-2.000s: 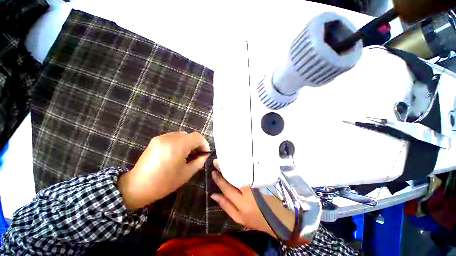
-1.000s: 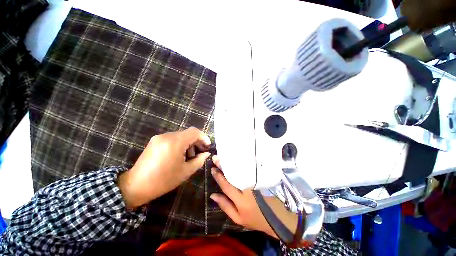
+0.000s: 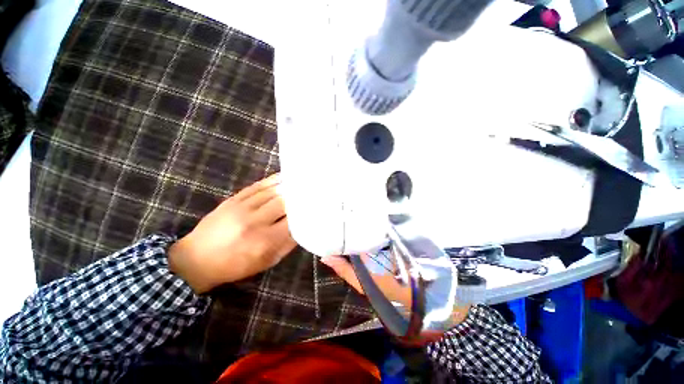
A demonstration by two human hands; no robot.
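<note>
A dark brown plaid fabric panel point(image 3: 150, 127) lies flat left of the white sewing machine head point(image 3: 465, 157). My left hand point(image 3: 236, 240) rests on the panel, palm down, with its fingertips running to the machine's edge, where they are partly hidden. My right hand point(image 3: 382, 285) is by the front of the machine head, partly behind a curved shiny metal piece point(image 3: 424, 289). Its fingers lie at the cloth near the front end of the head and are mostly covered. The needle area is hidden under the head.
Long silver pointed tweezers or snips point(image 3: 600, 154) lie on top of the machine. Metal parts or scissors point(image 3: 502, 260) and dark scraps lie on the table's right part. Blue crates point(image 3: 561, 322) stand below the grey edge. An orange-red thing point(image 3: 300, 365) is at the bottom.
The view has shifted, so the machine appears further left and higher. My left hand has gone from pinching the cloth's edge to lying flatter beside the head. My right hand is more hidden.
</note>
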